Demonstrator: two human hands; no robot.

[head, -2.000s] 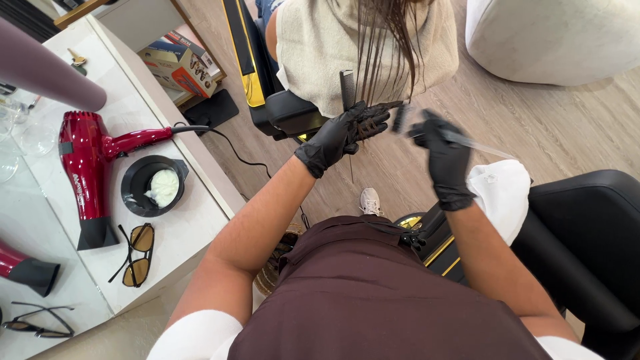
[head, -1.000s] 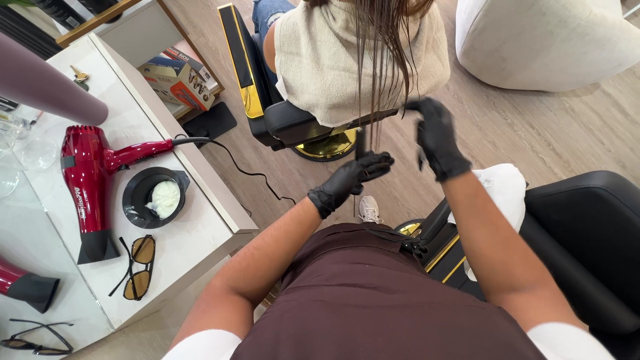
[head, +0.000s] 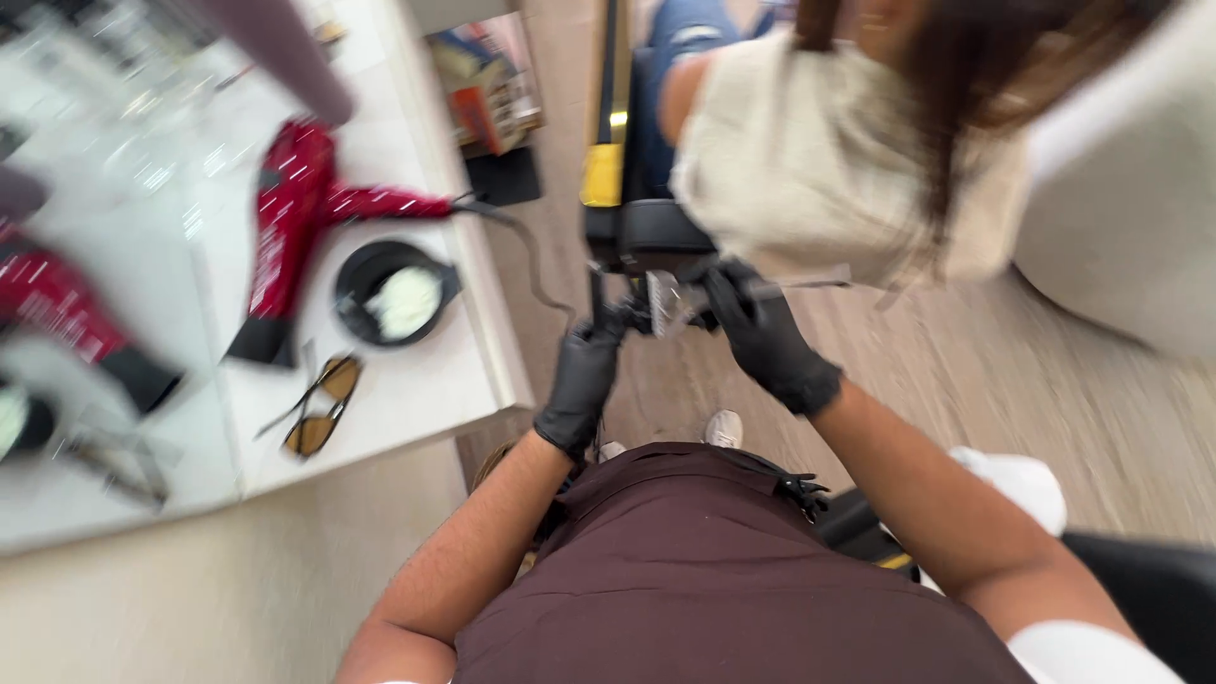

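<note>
My left hand (head: 581, 375), in a black glove, is shut on a dark comb (head: 597, 294) that points upward. In my right hand (head: 765, 332), also gloved in black, is a translucent tint brush (head: 670, 302), its bristle end toward my left hand and its thin handle out to the right. Both hands are in front of a seated person whose long brown hair (head: 950, 123) hangs over a beige towel (head: 788, 180); neither hand holds the hair. On the counter at left, a black bowl (head: 356, 294) holds white cream (head: 407, 302). The view is blurred.
A red hair dryer (head: 290, 223) lies beside the bowl on the white counter (head: 465, 366), its cord trailing over the edge. Sunglasses (head: 325, 404) are near the counter's front. A black chair armrest (head: 665, 228) is beyond my hands. A pale chair (head: 1130, 199) stands at right.
My hands have come away from the hanging strands and closer together, left of the towel. The brush now lies between them. The view has swung left.
</note>
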